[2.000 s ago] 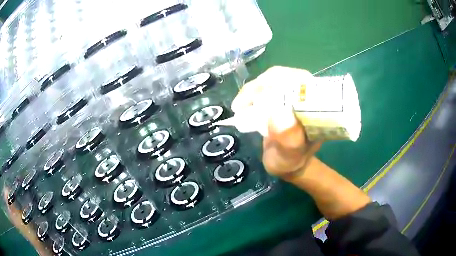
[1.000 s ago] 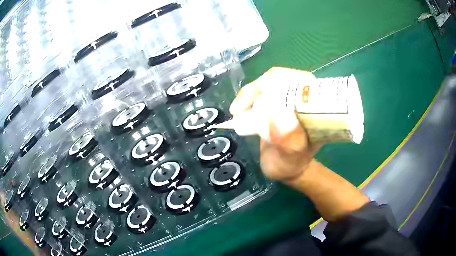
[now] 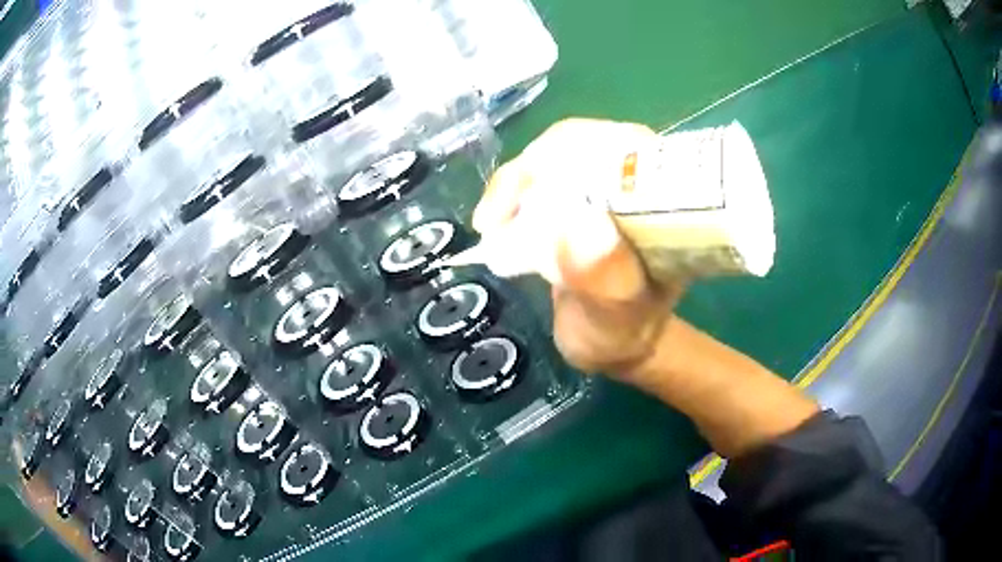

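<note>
My right hand (image 3: 599, 258) is closed round a white to pale yellow squeeze bottle (image 3: 703, 203), held tilted on its side. Its thin nozzle (image 3: 467, 257) points left, with the tip at a black round part with a silver-white ring (image 3: 418, 248). I cannot tell if it touches. Many such parts sit in rows in a clear plastic tray (image 3: 527, 422); the farther ones look like thin black ovals. A skin-coloured strip, apparently my left hand (image 3: 57, 525), shows at the tray's lower left edge; its fingers cannot be made out.
Further clear trays (image 3: 511, 49) glare white under and behind the near tray. They lie on a green work surface (image 3: 835, 143) with a thin pale line across it. A grey floor with yellow lines (image 3: 923, 318) shows at the right. A dark sleeve (image 3: 824, 483) covers my right forearm.
My right hand and the bottle show slightly farther left and up in the picture, and the tray's near parts have shifted left too. The nozzle tip stays at the same ringed part.
</note>
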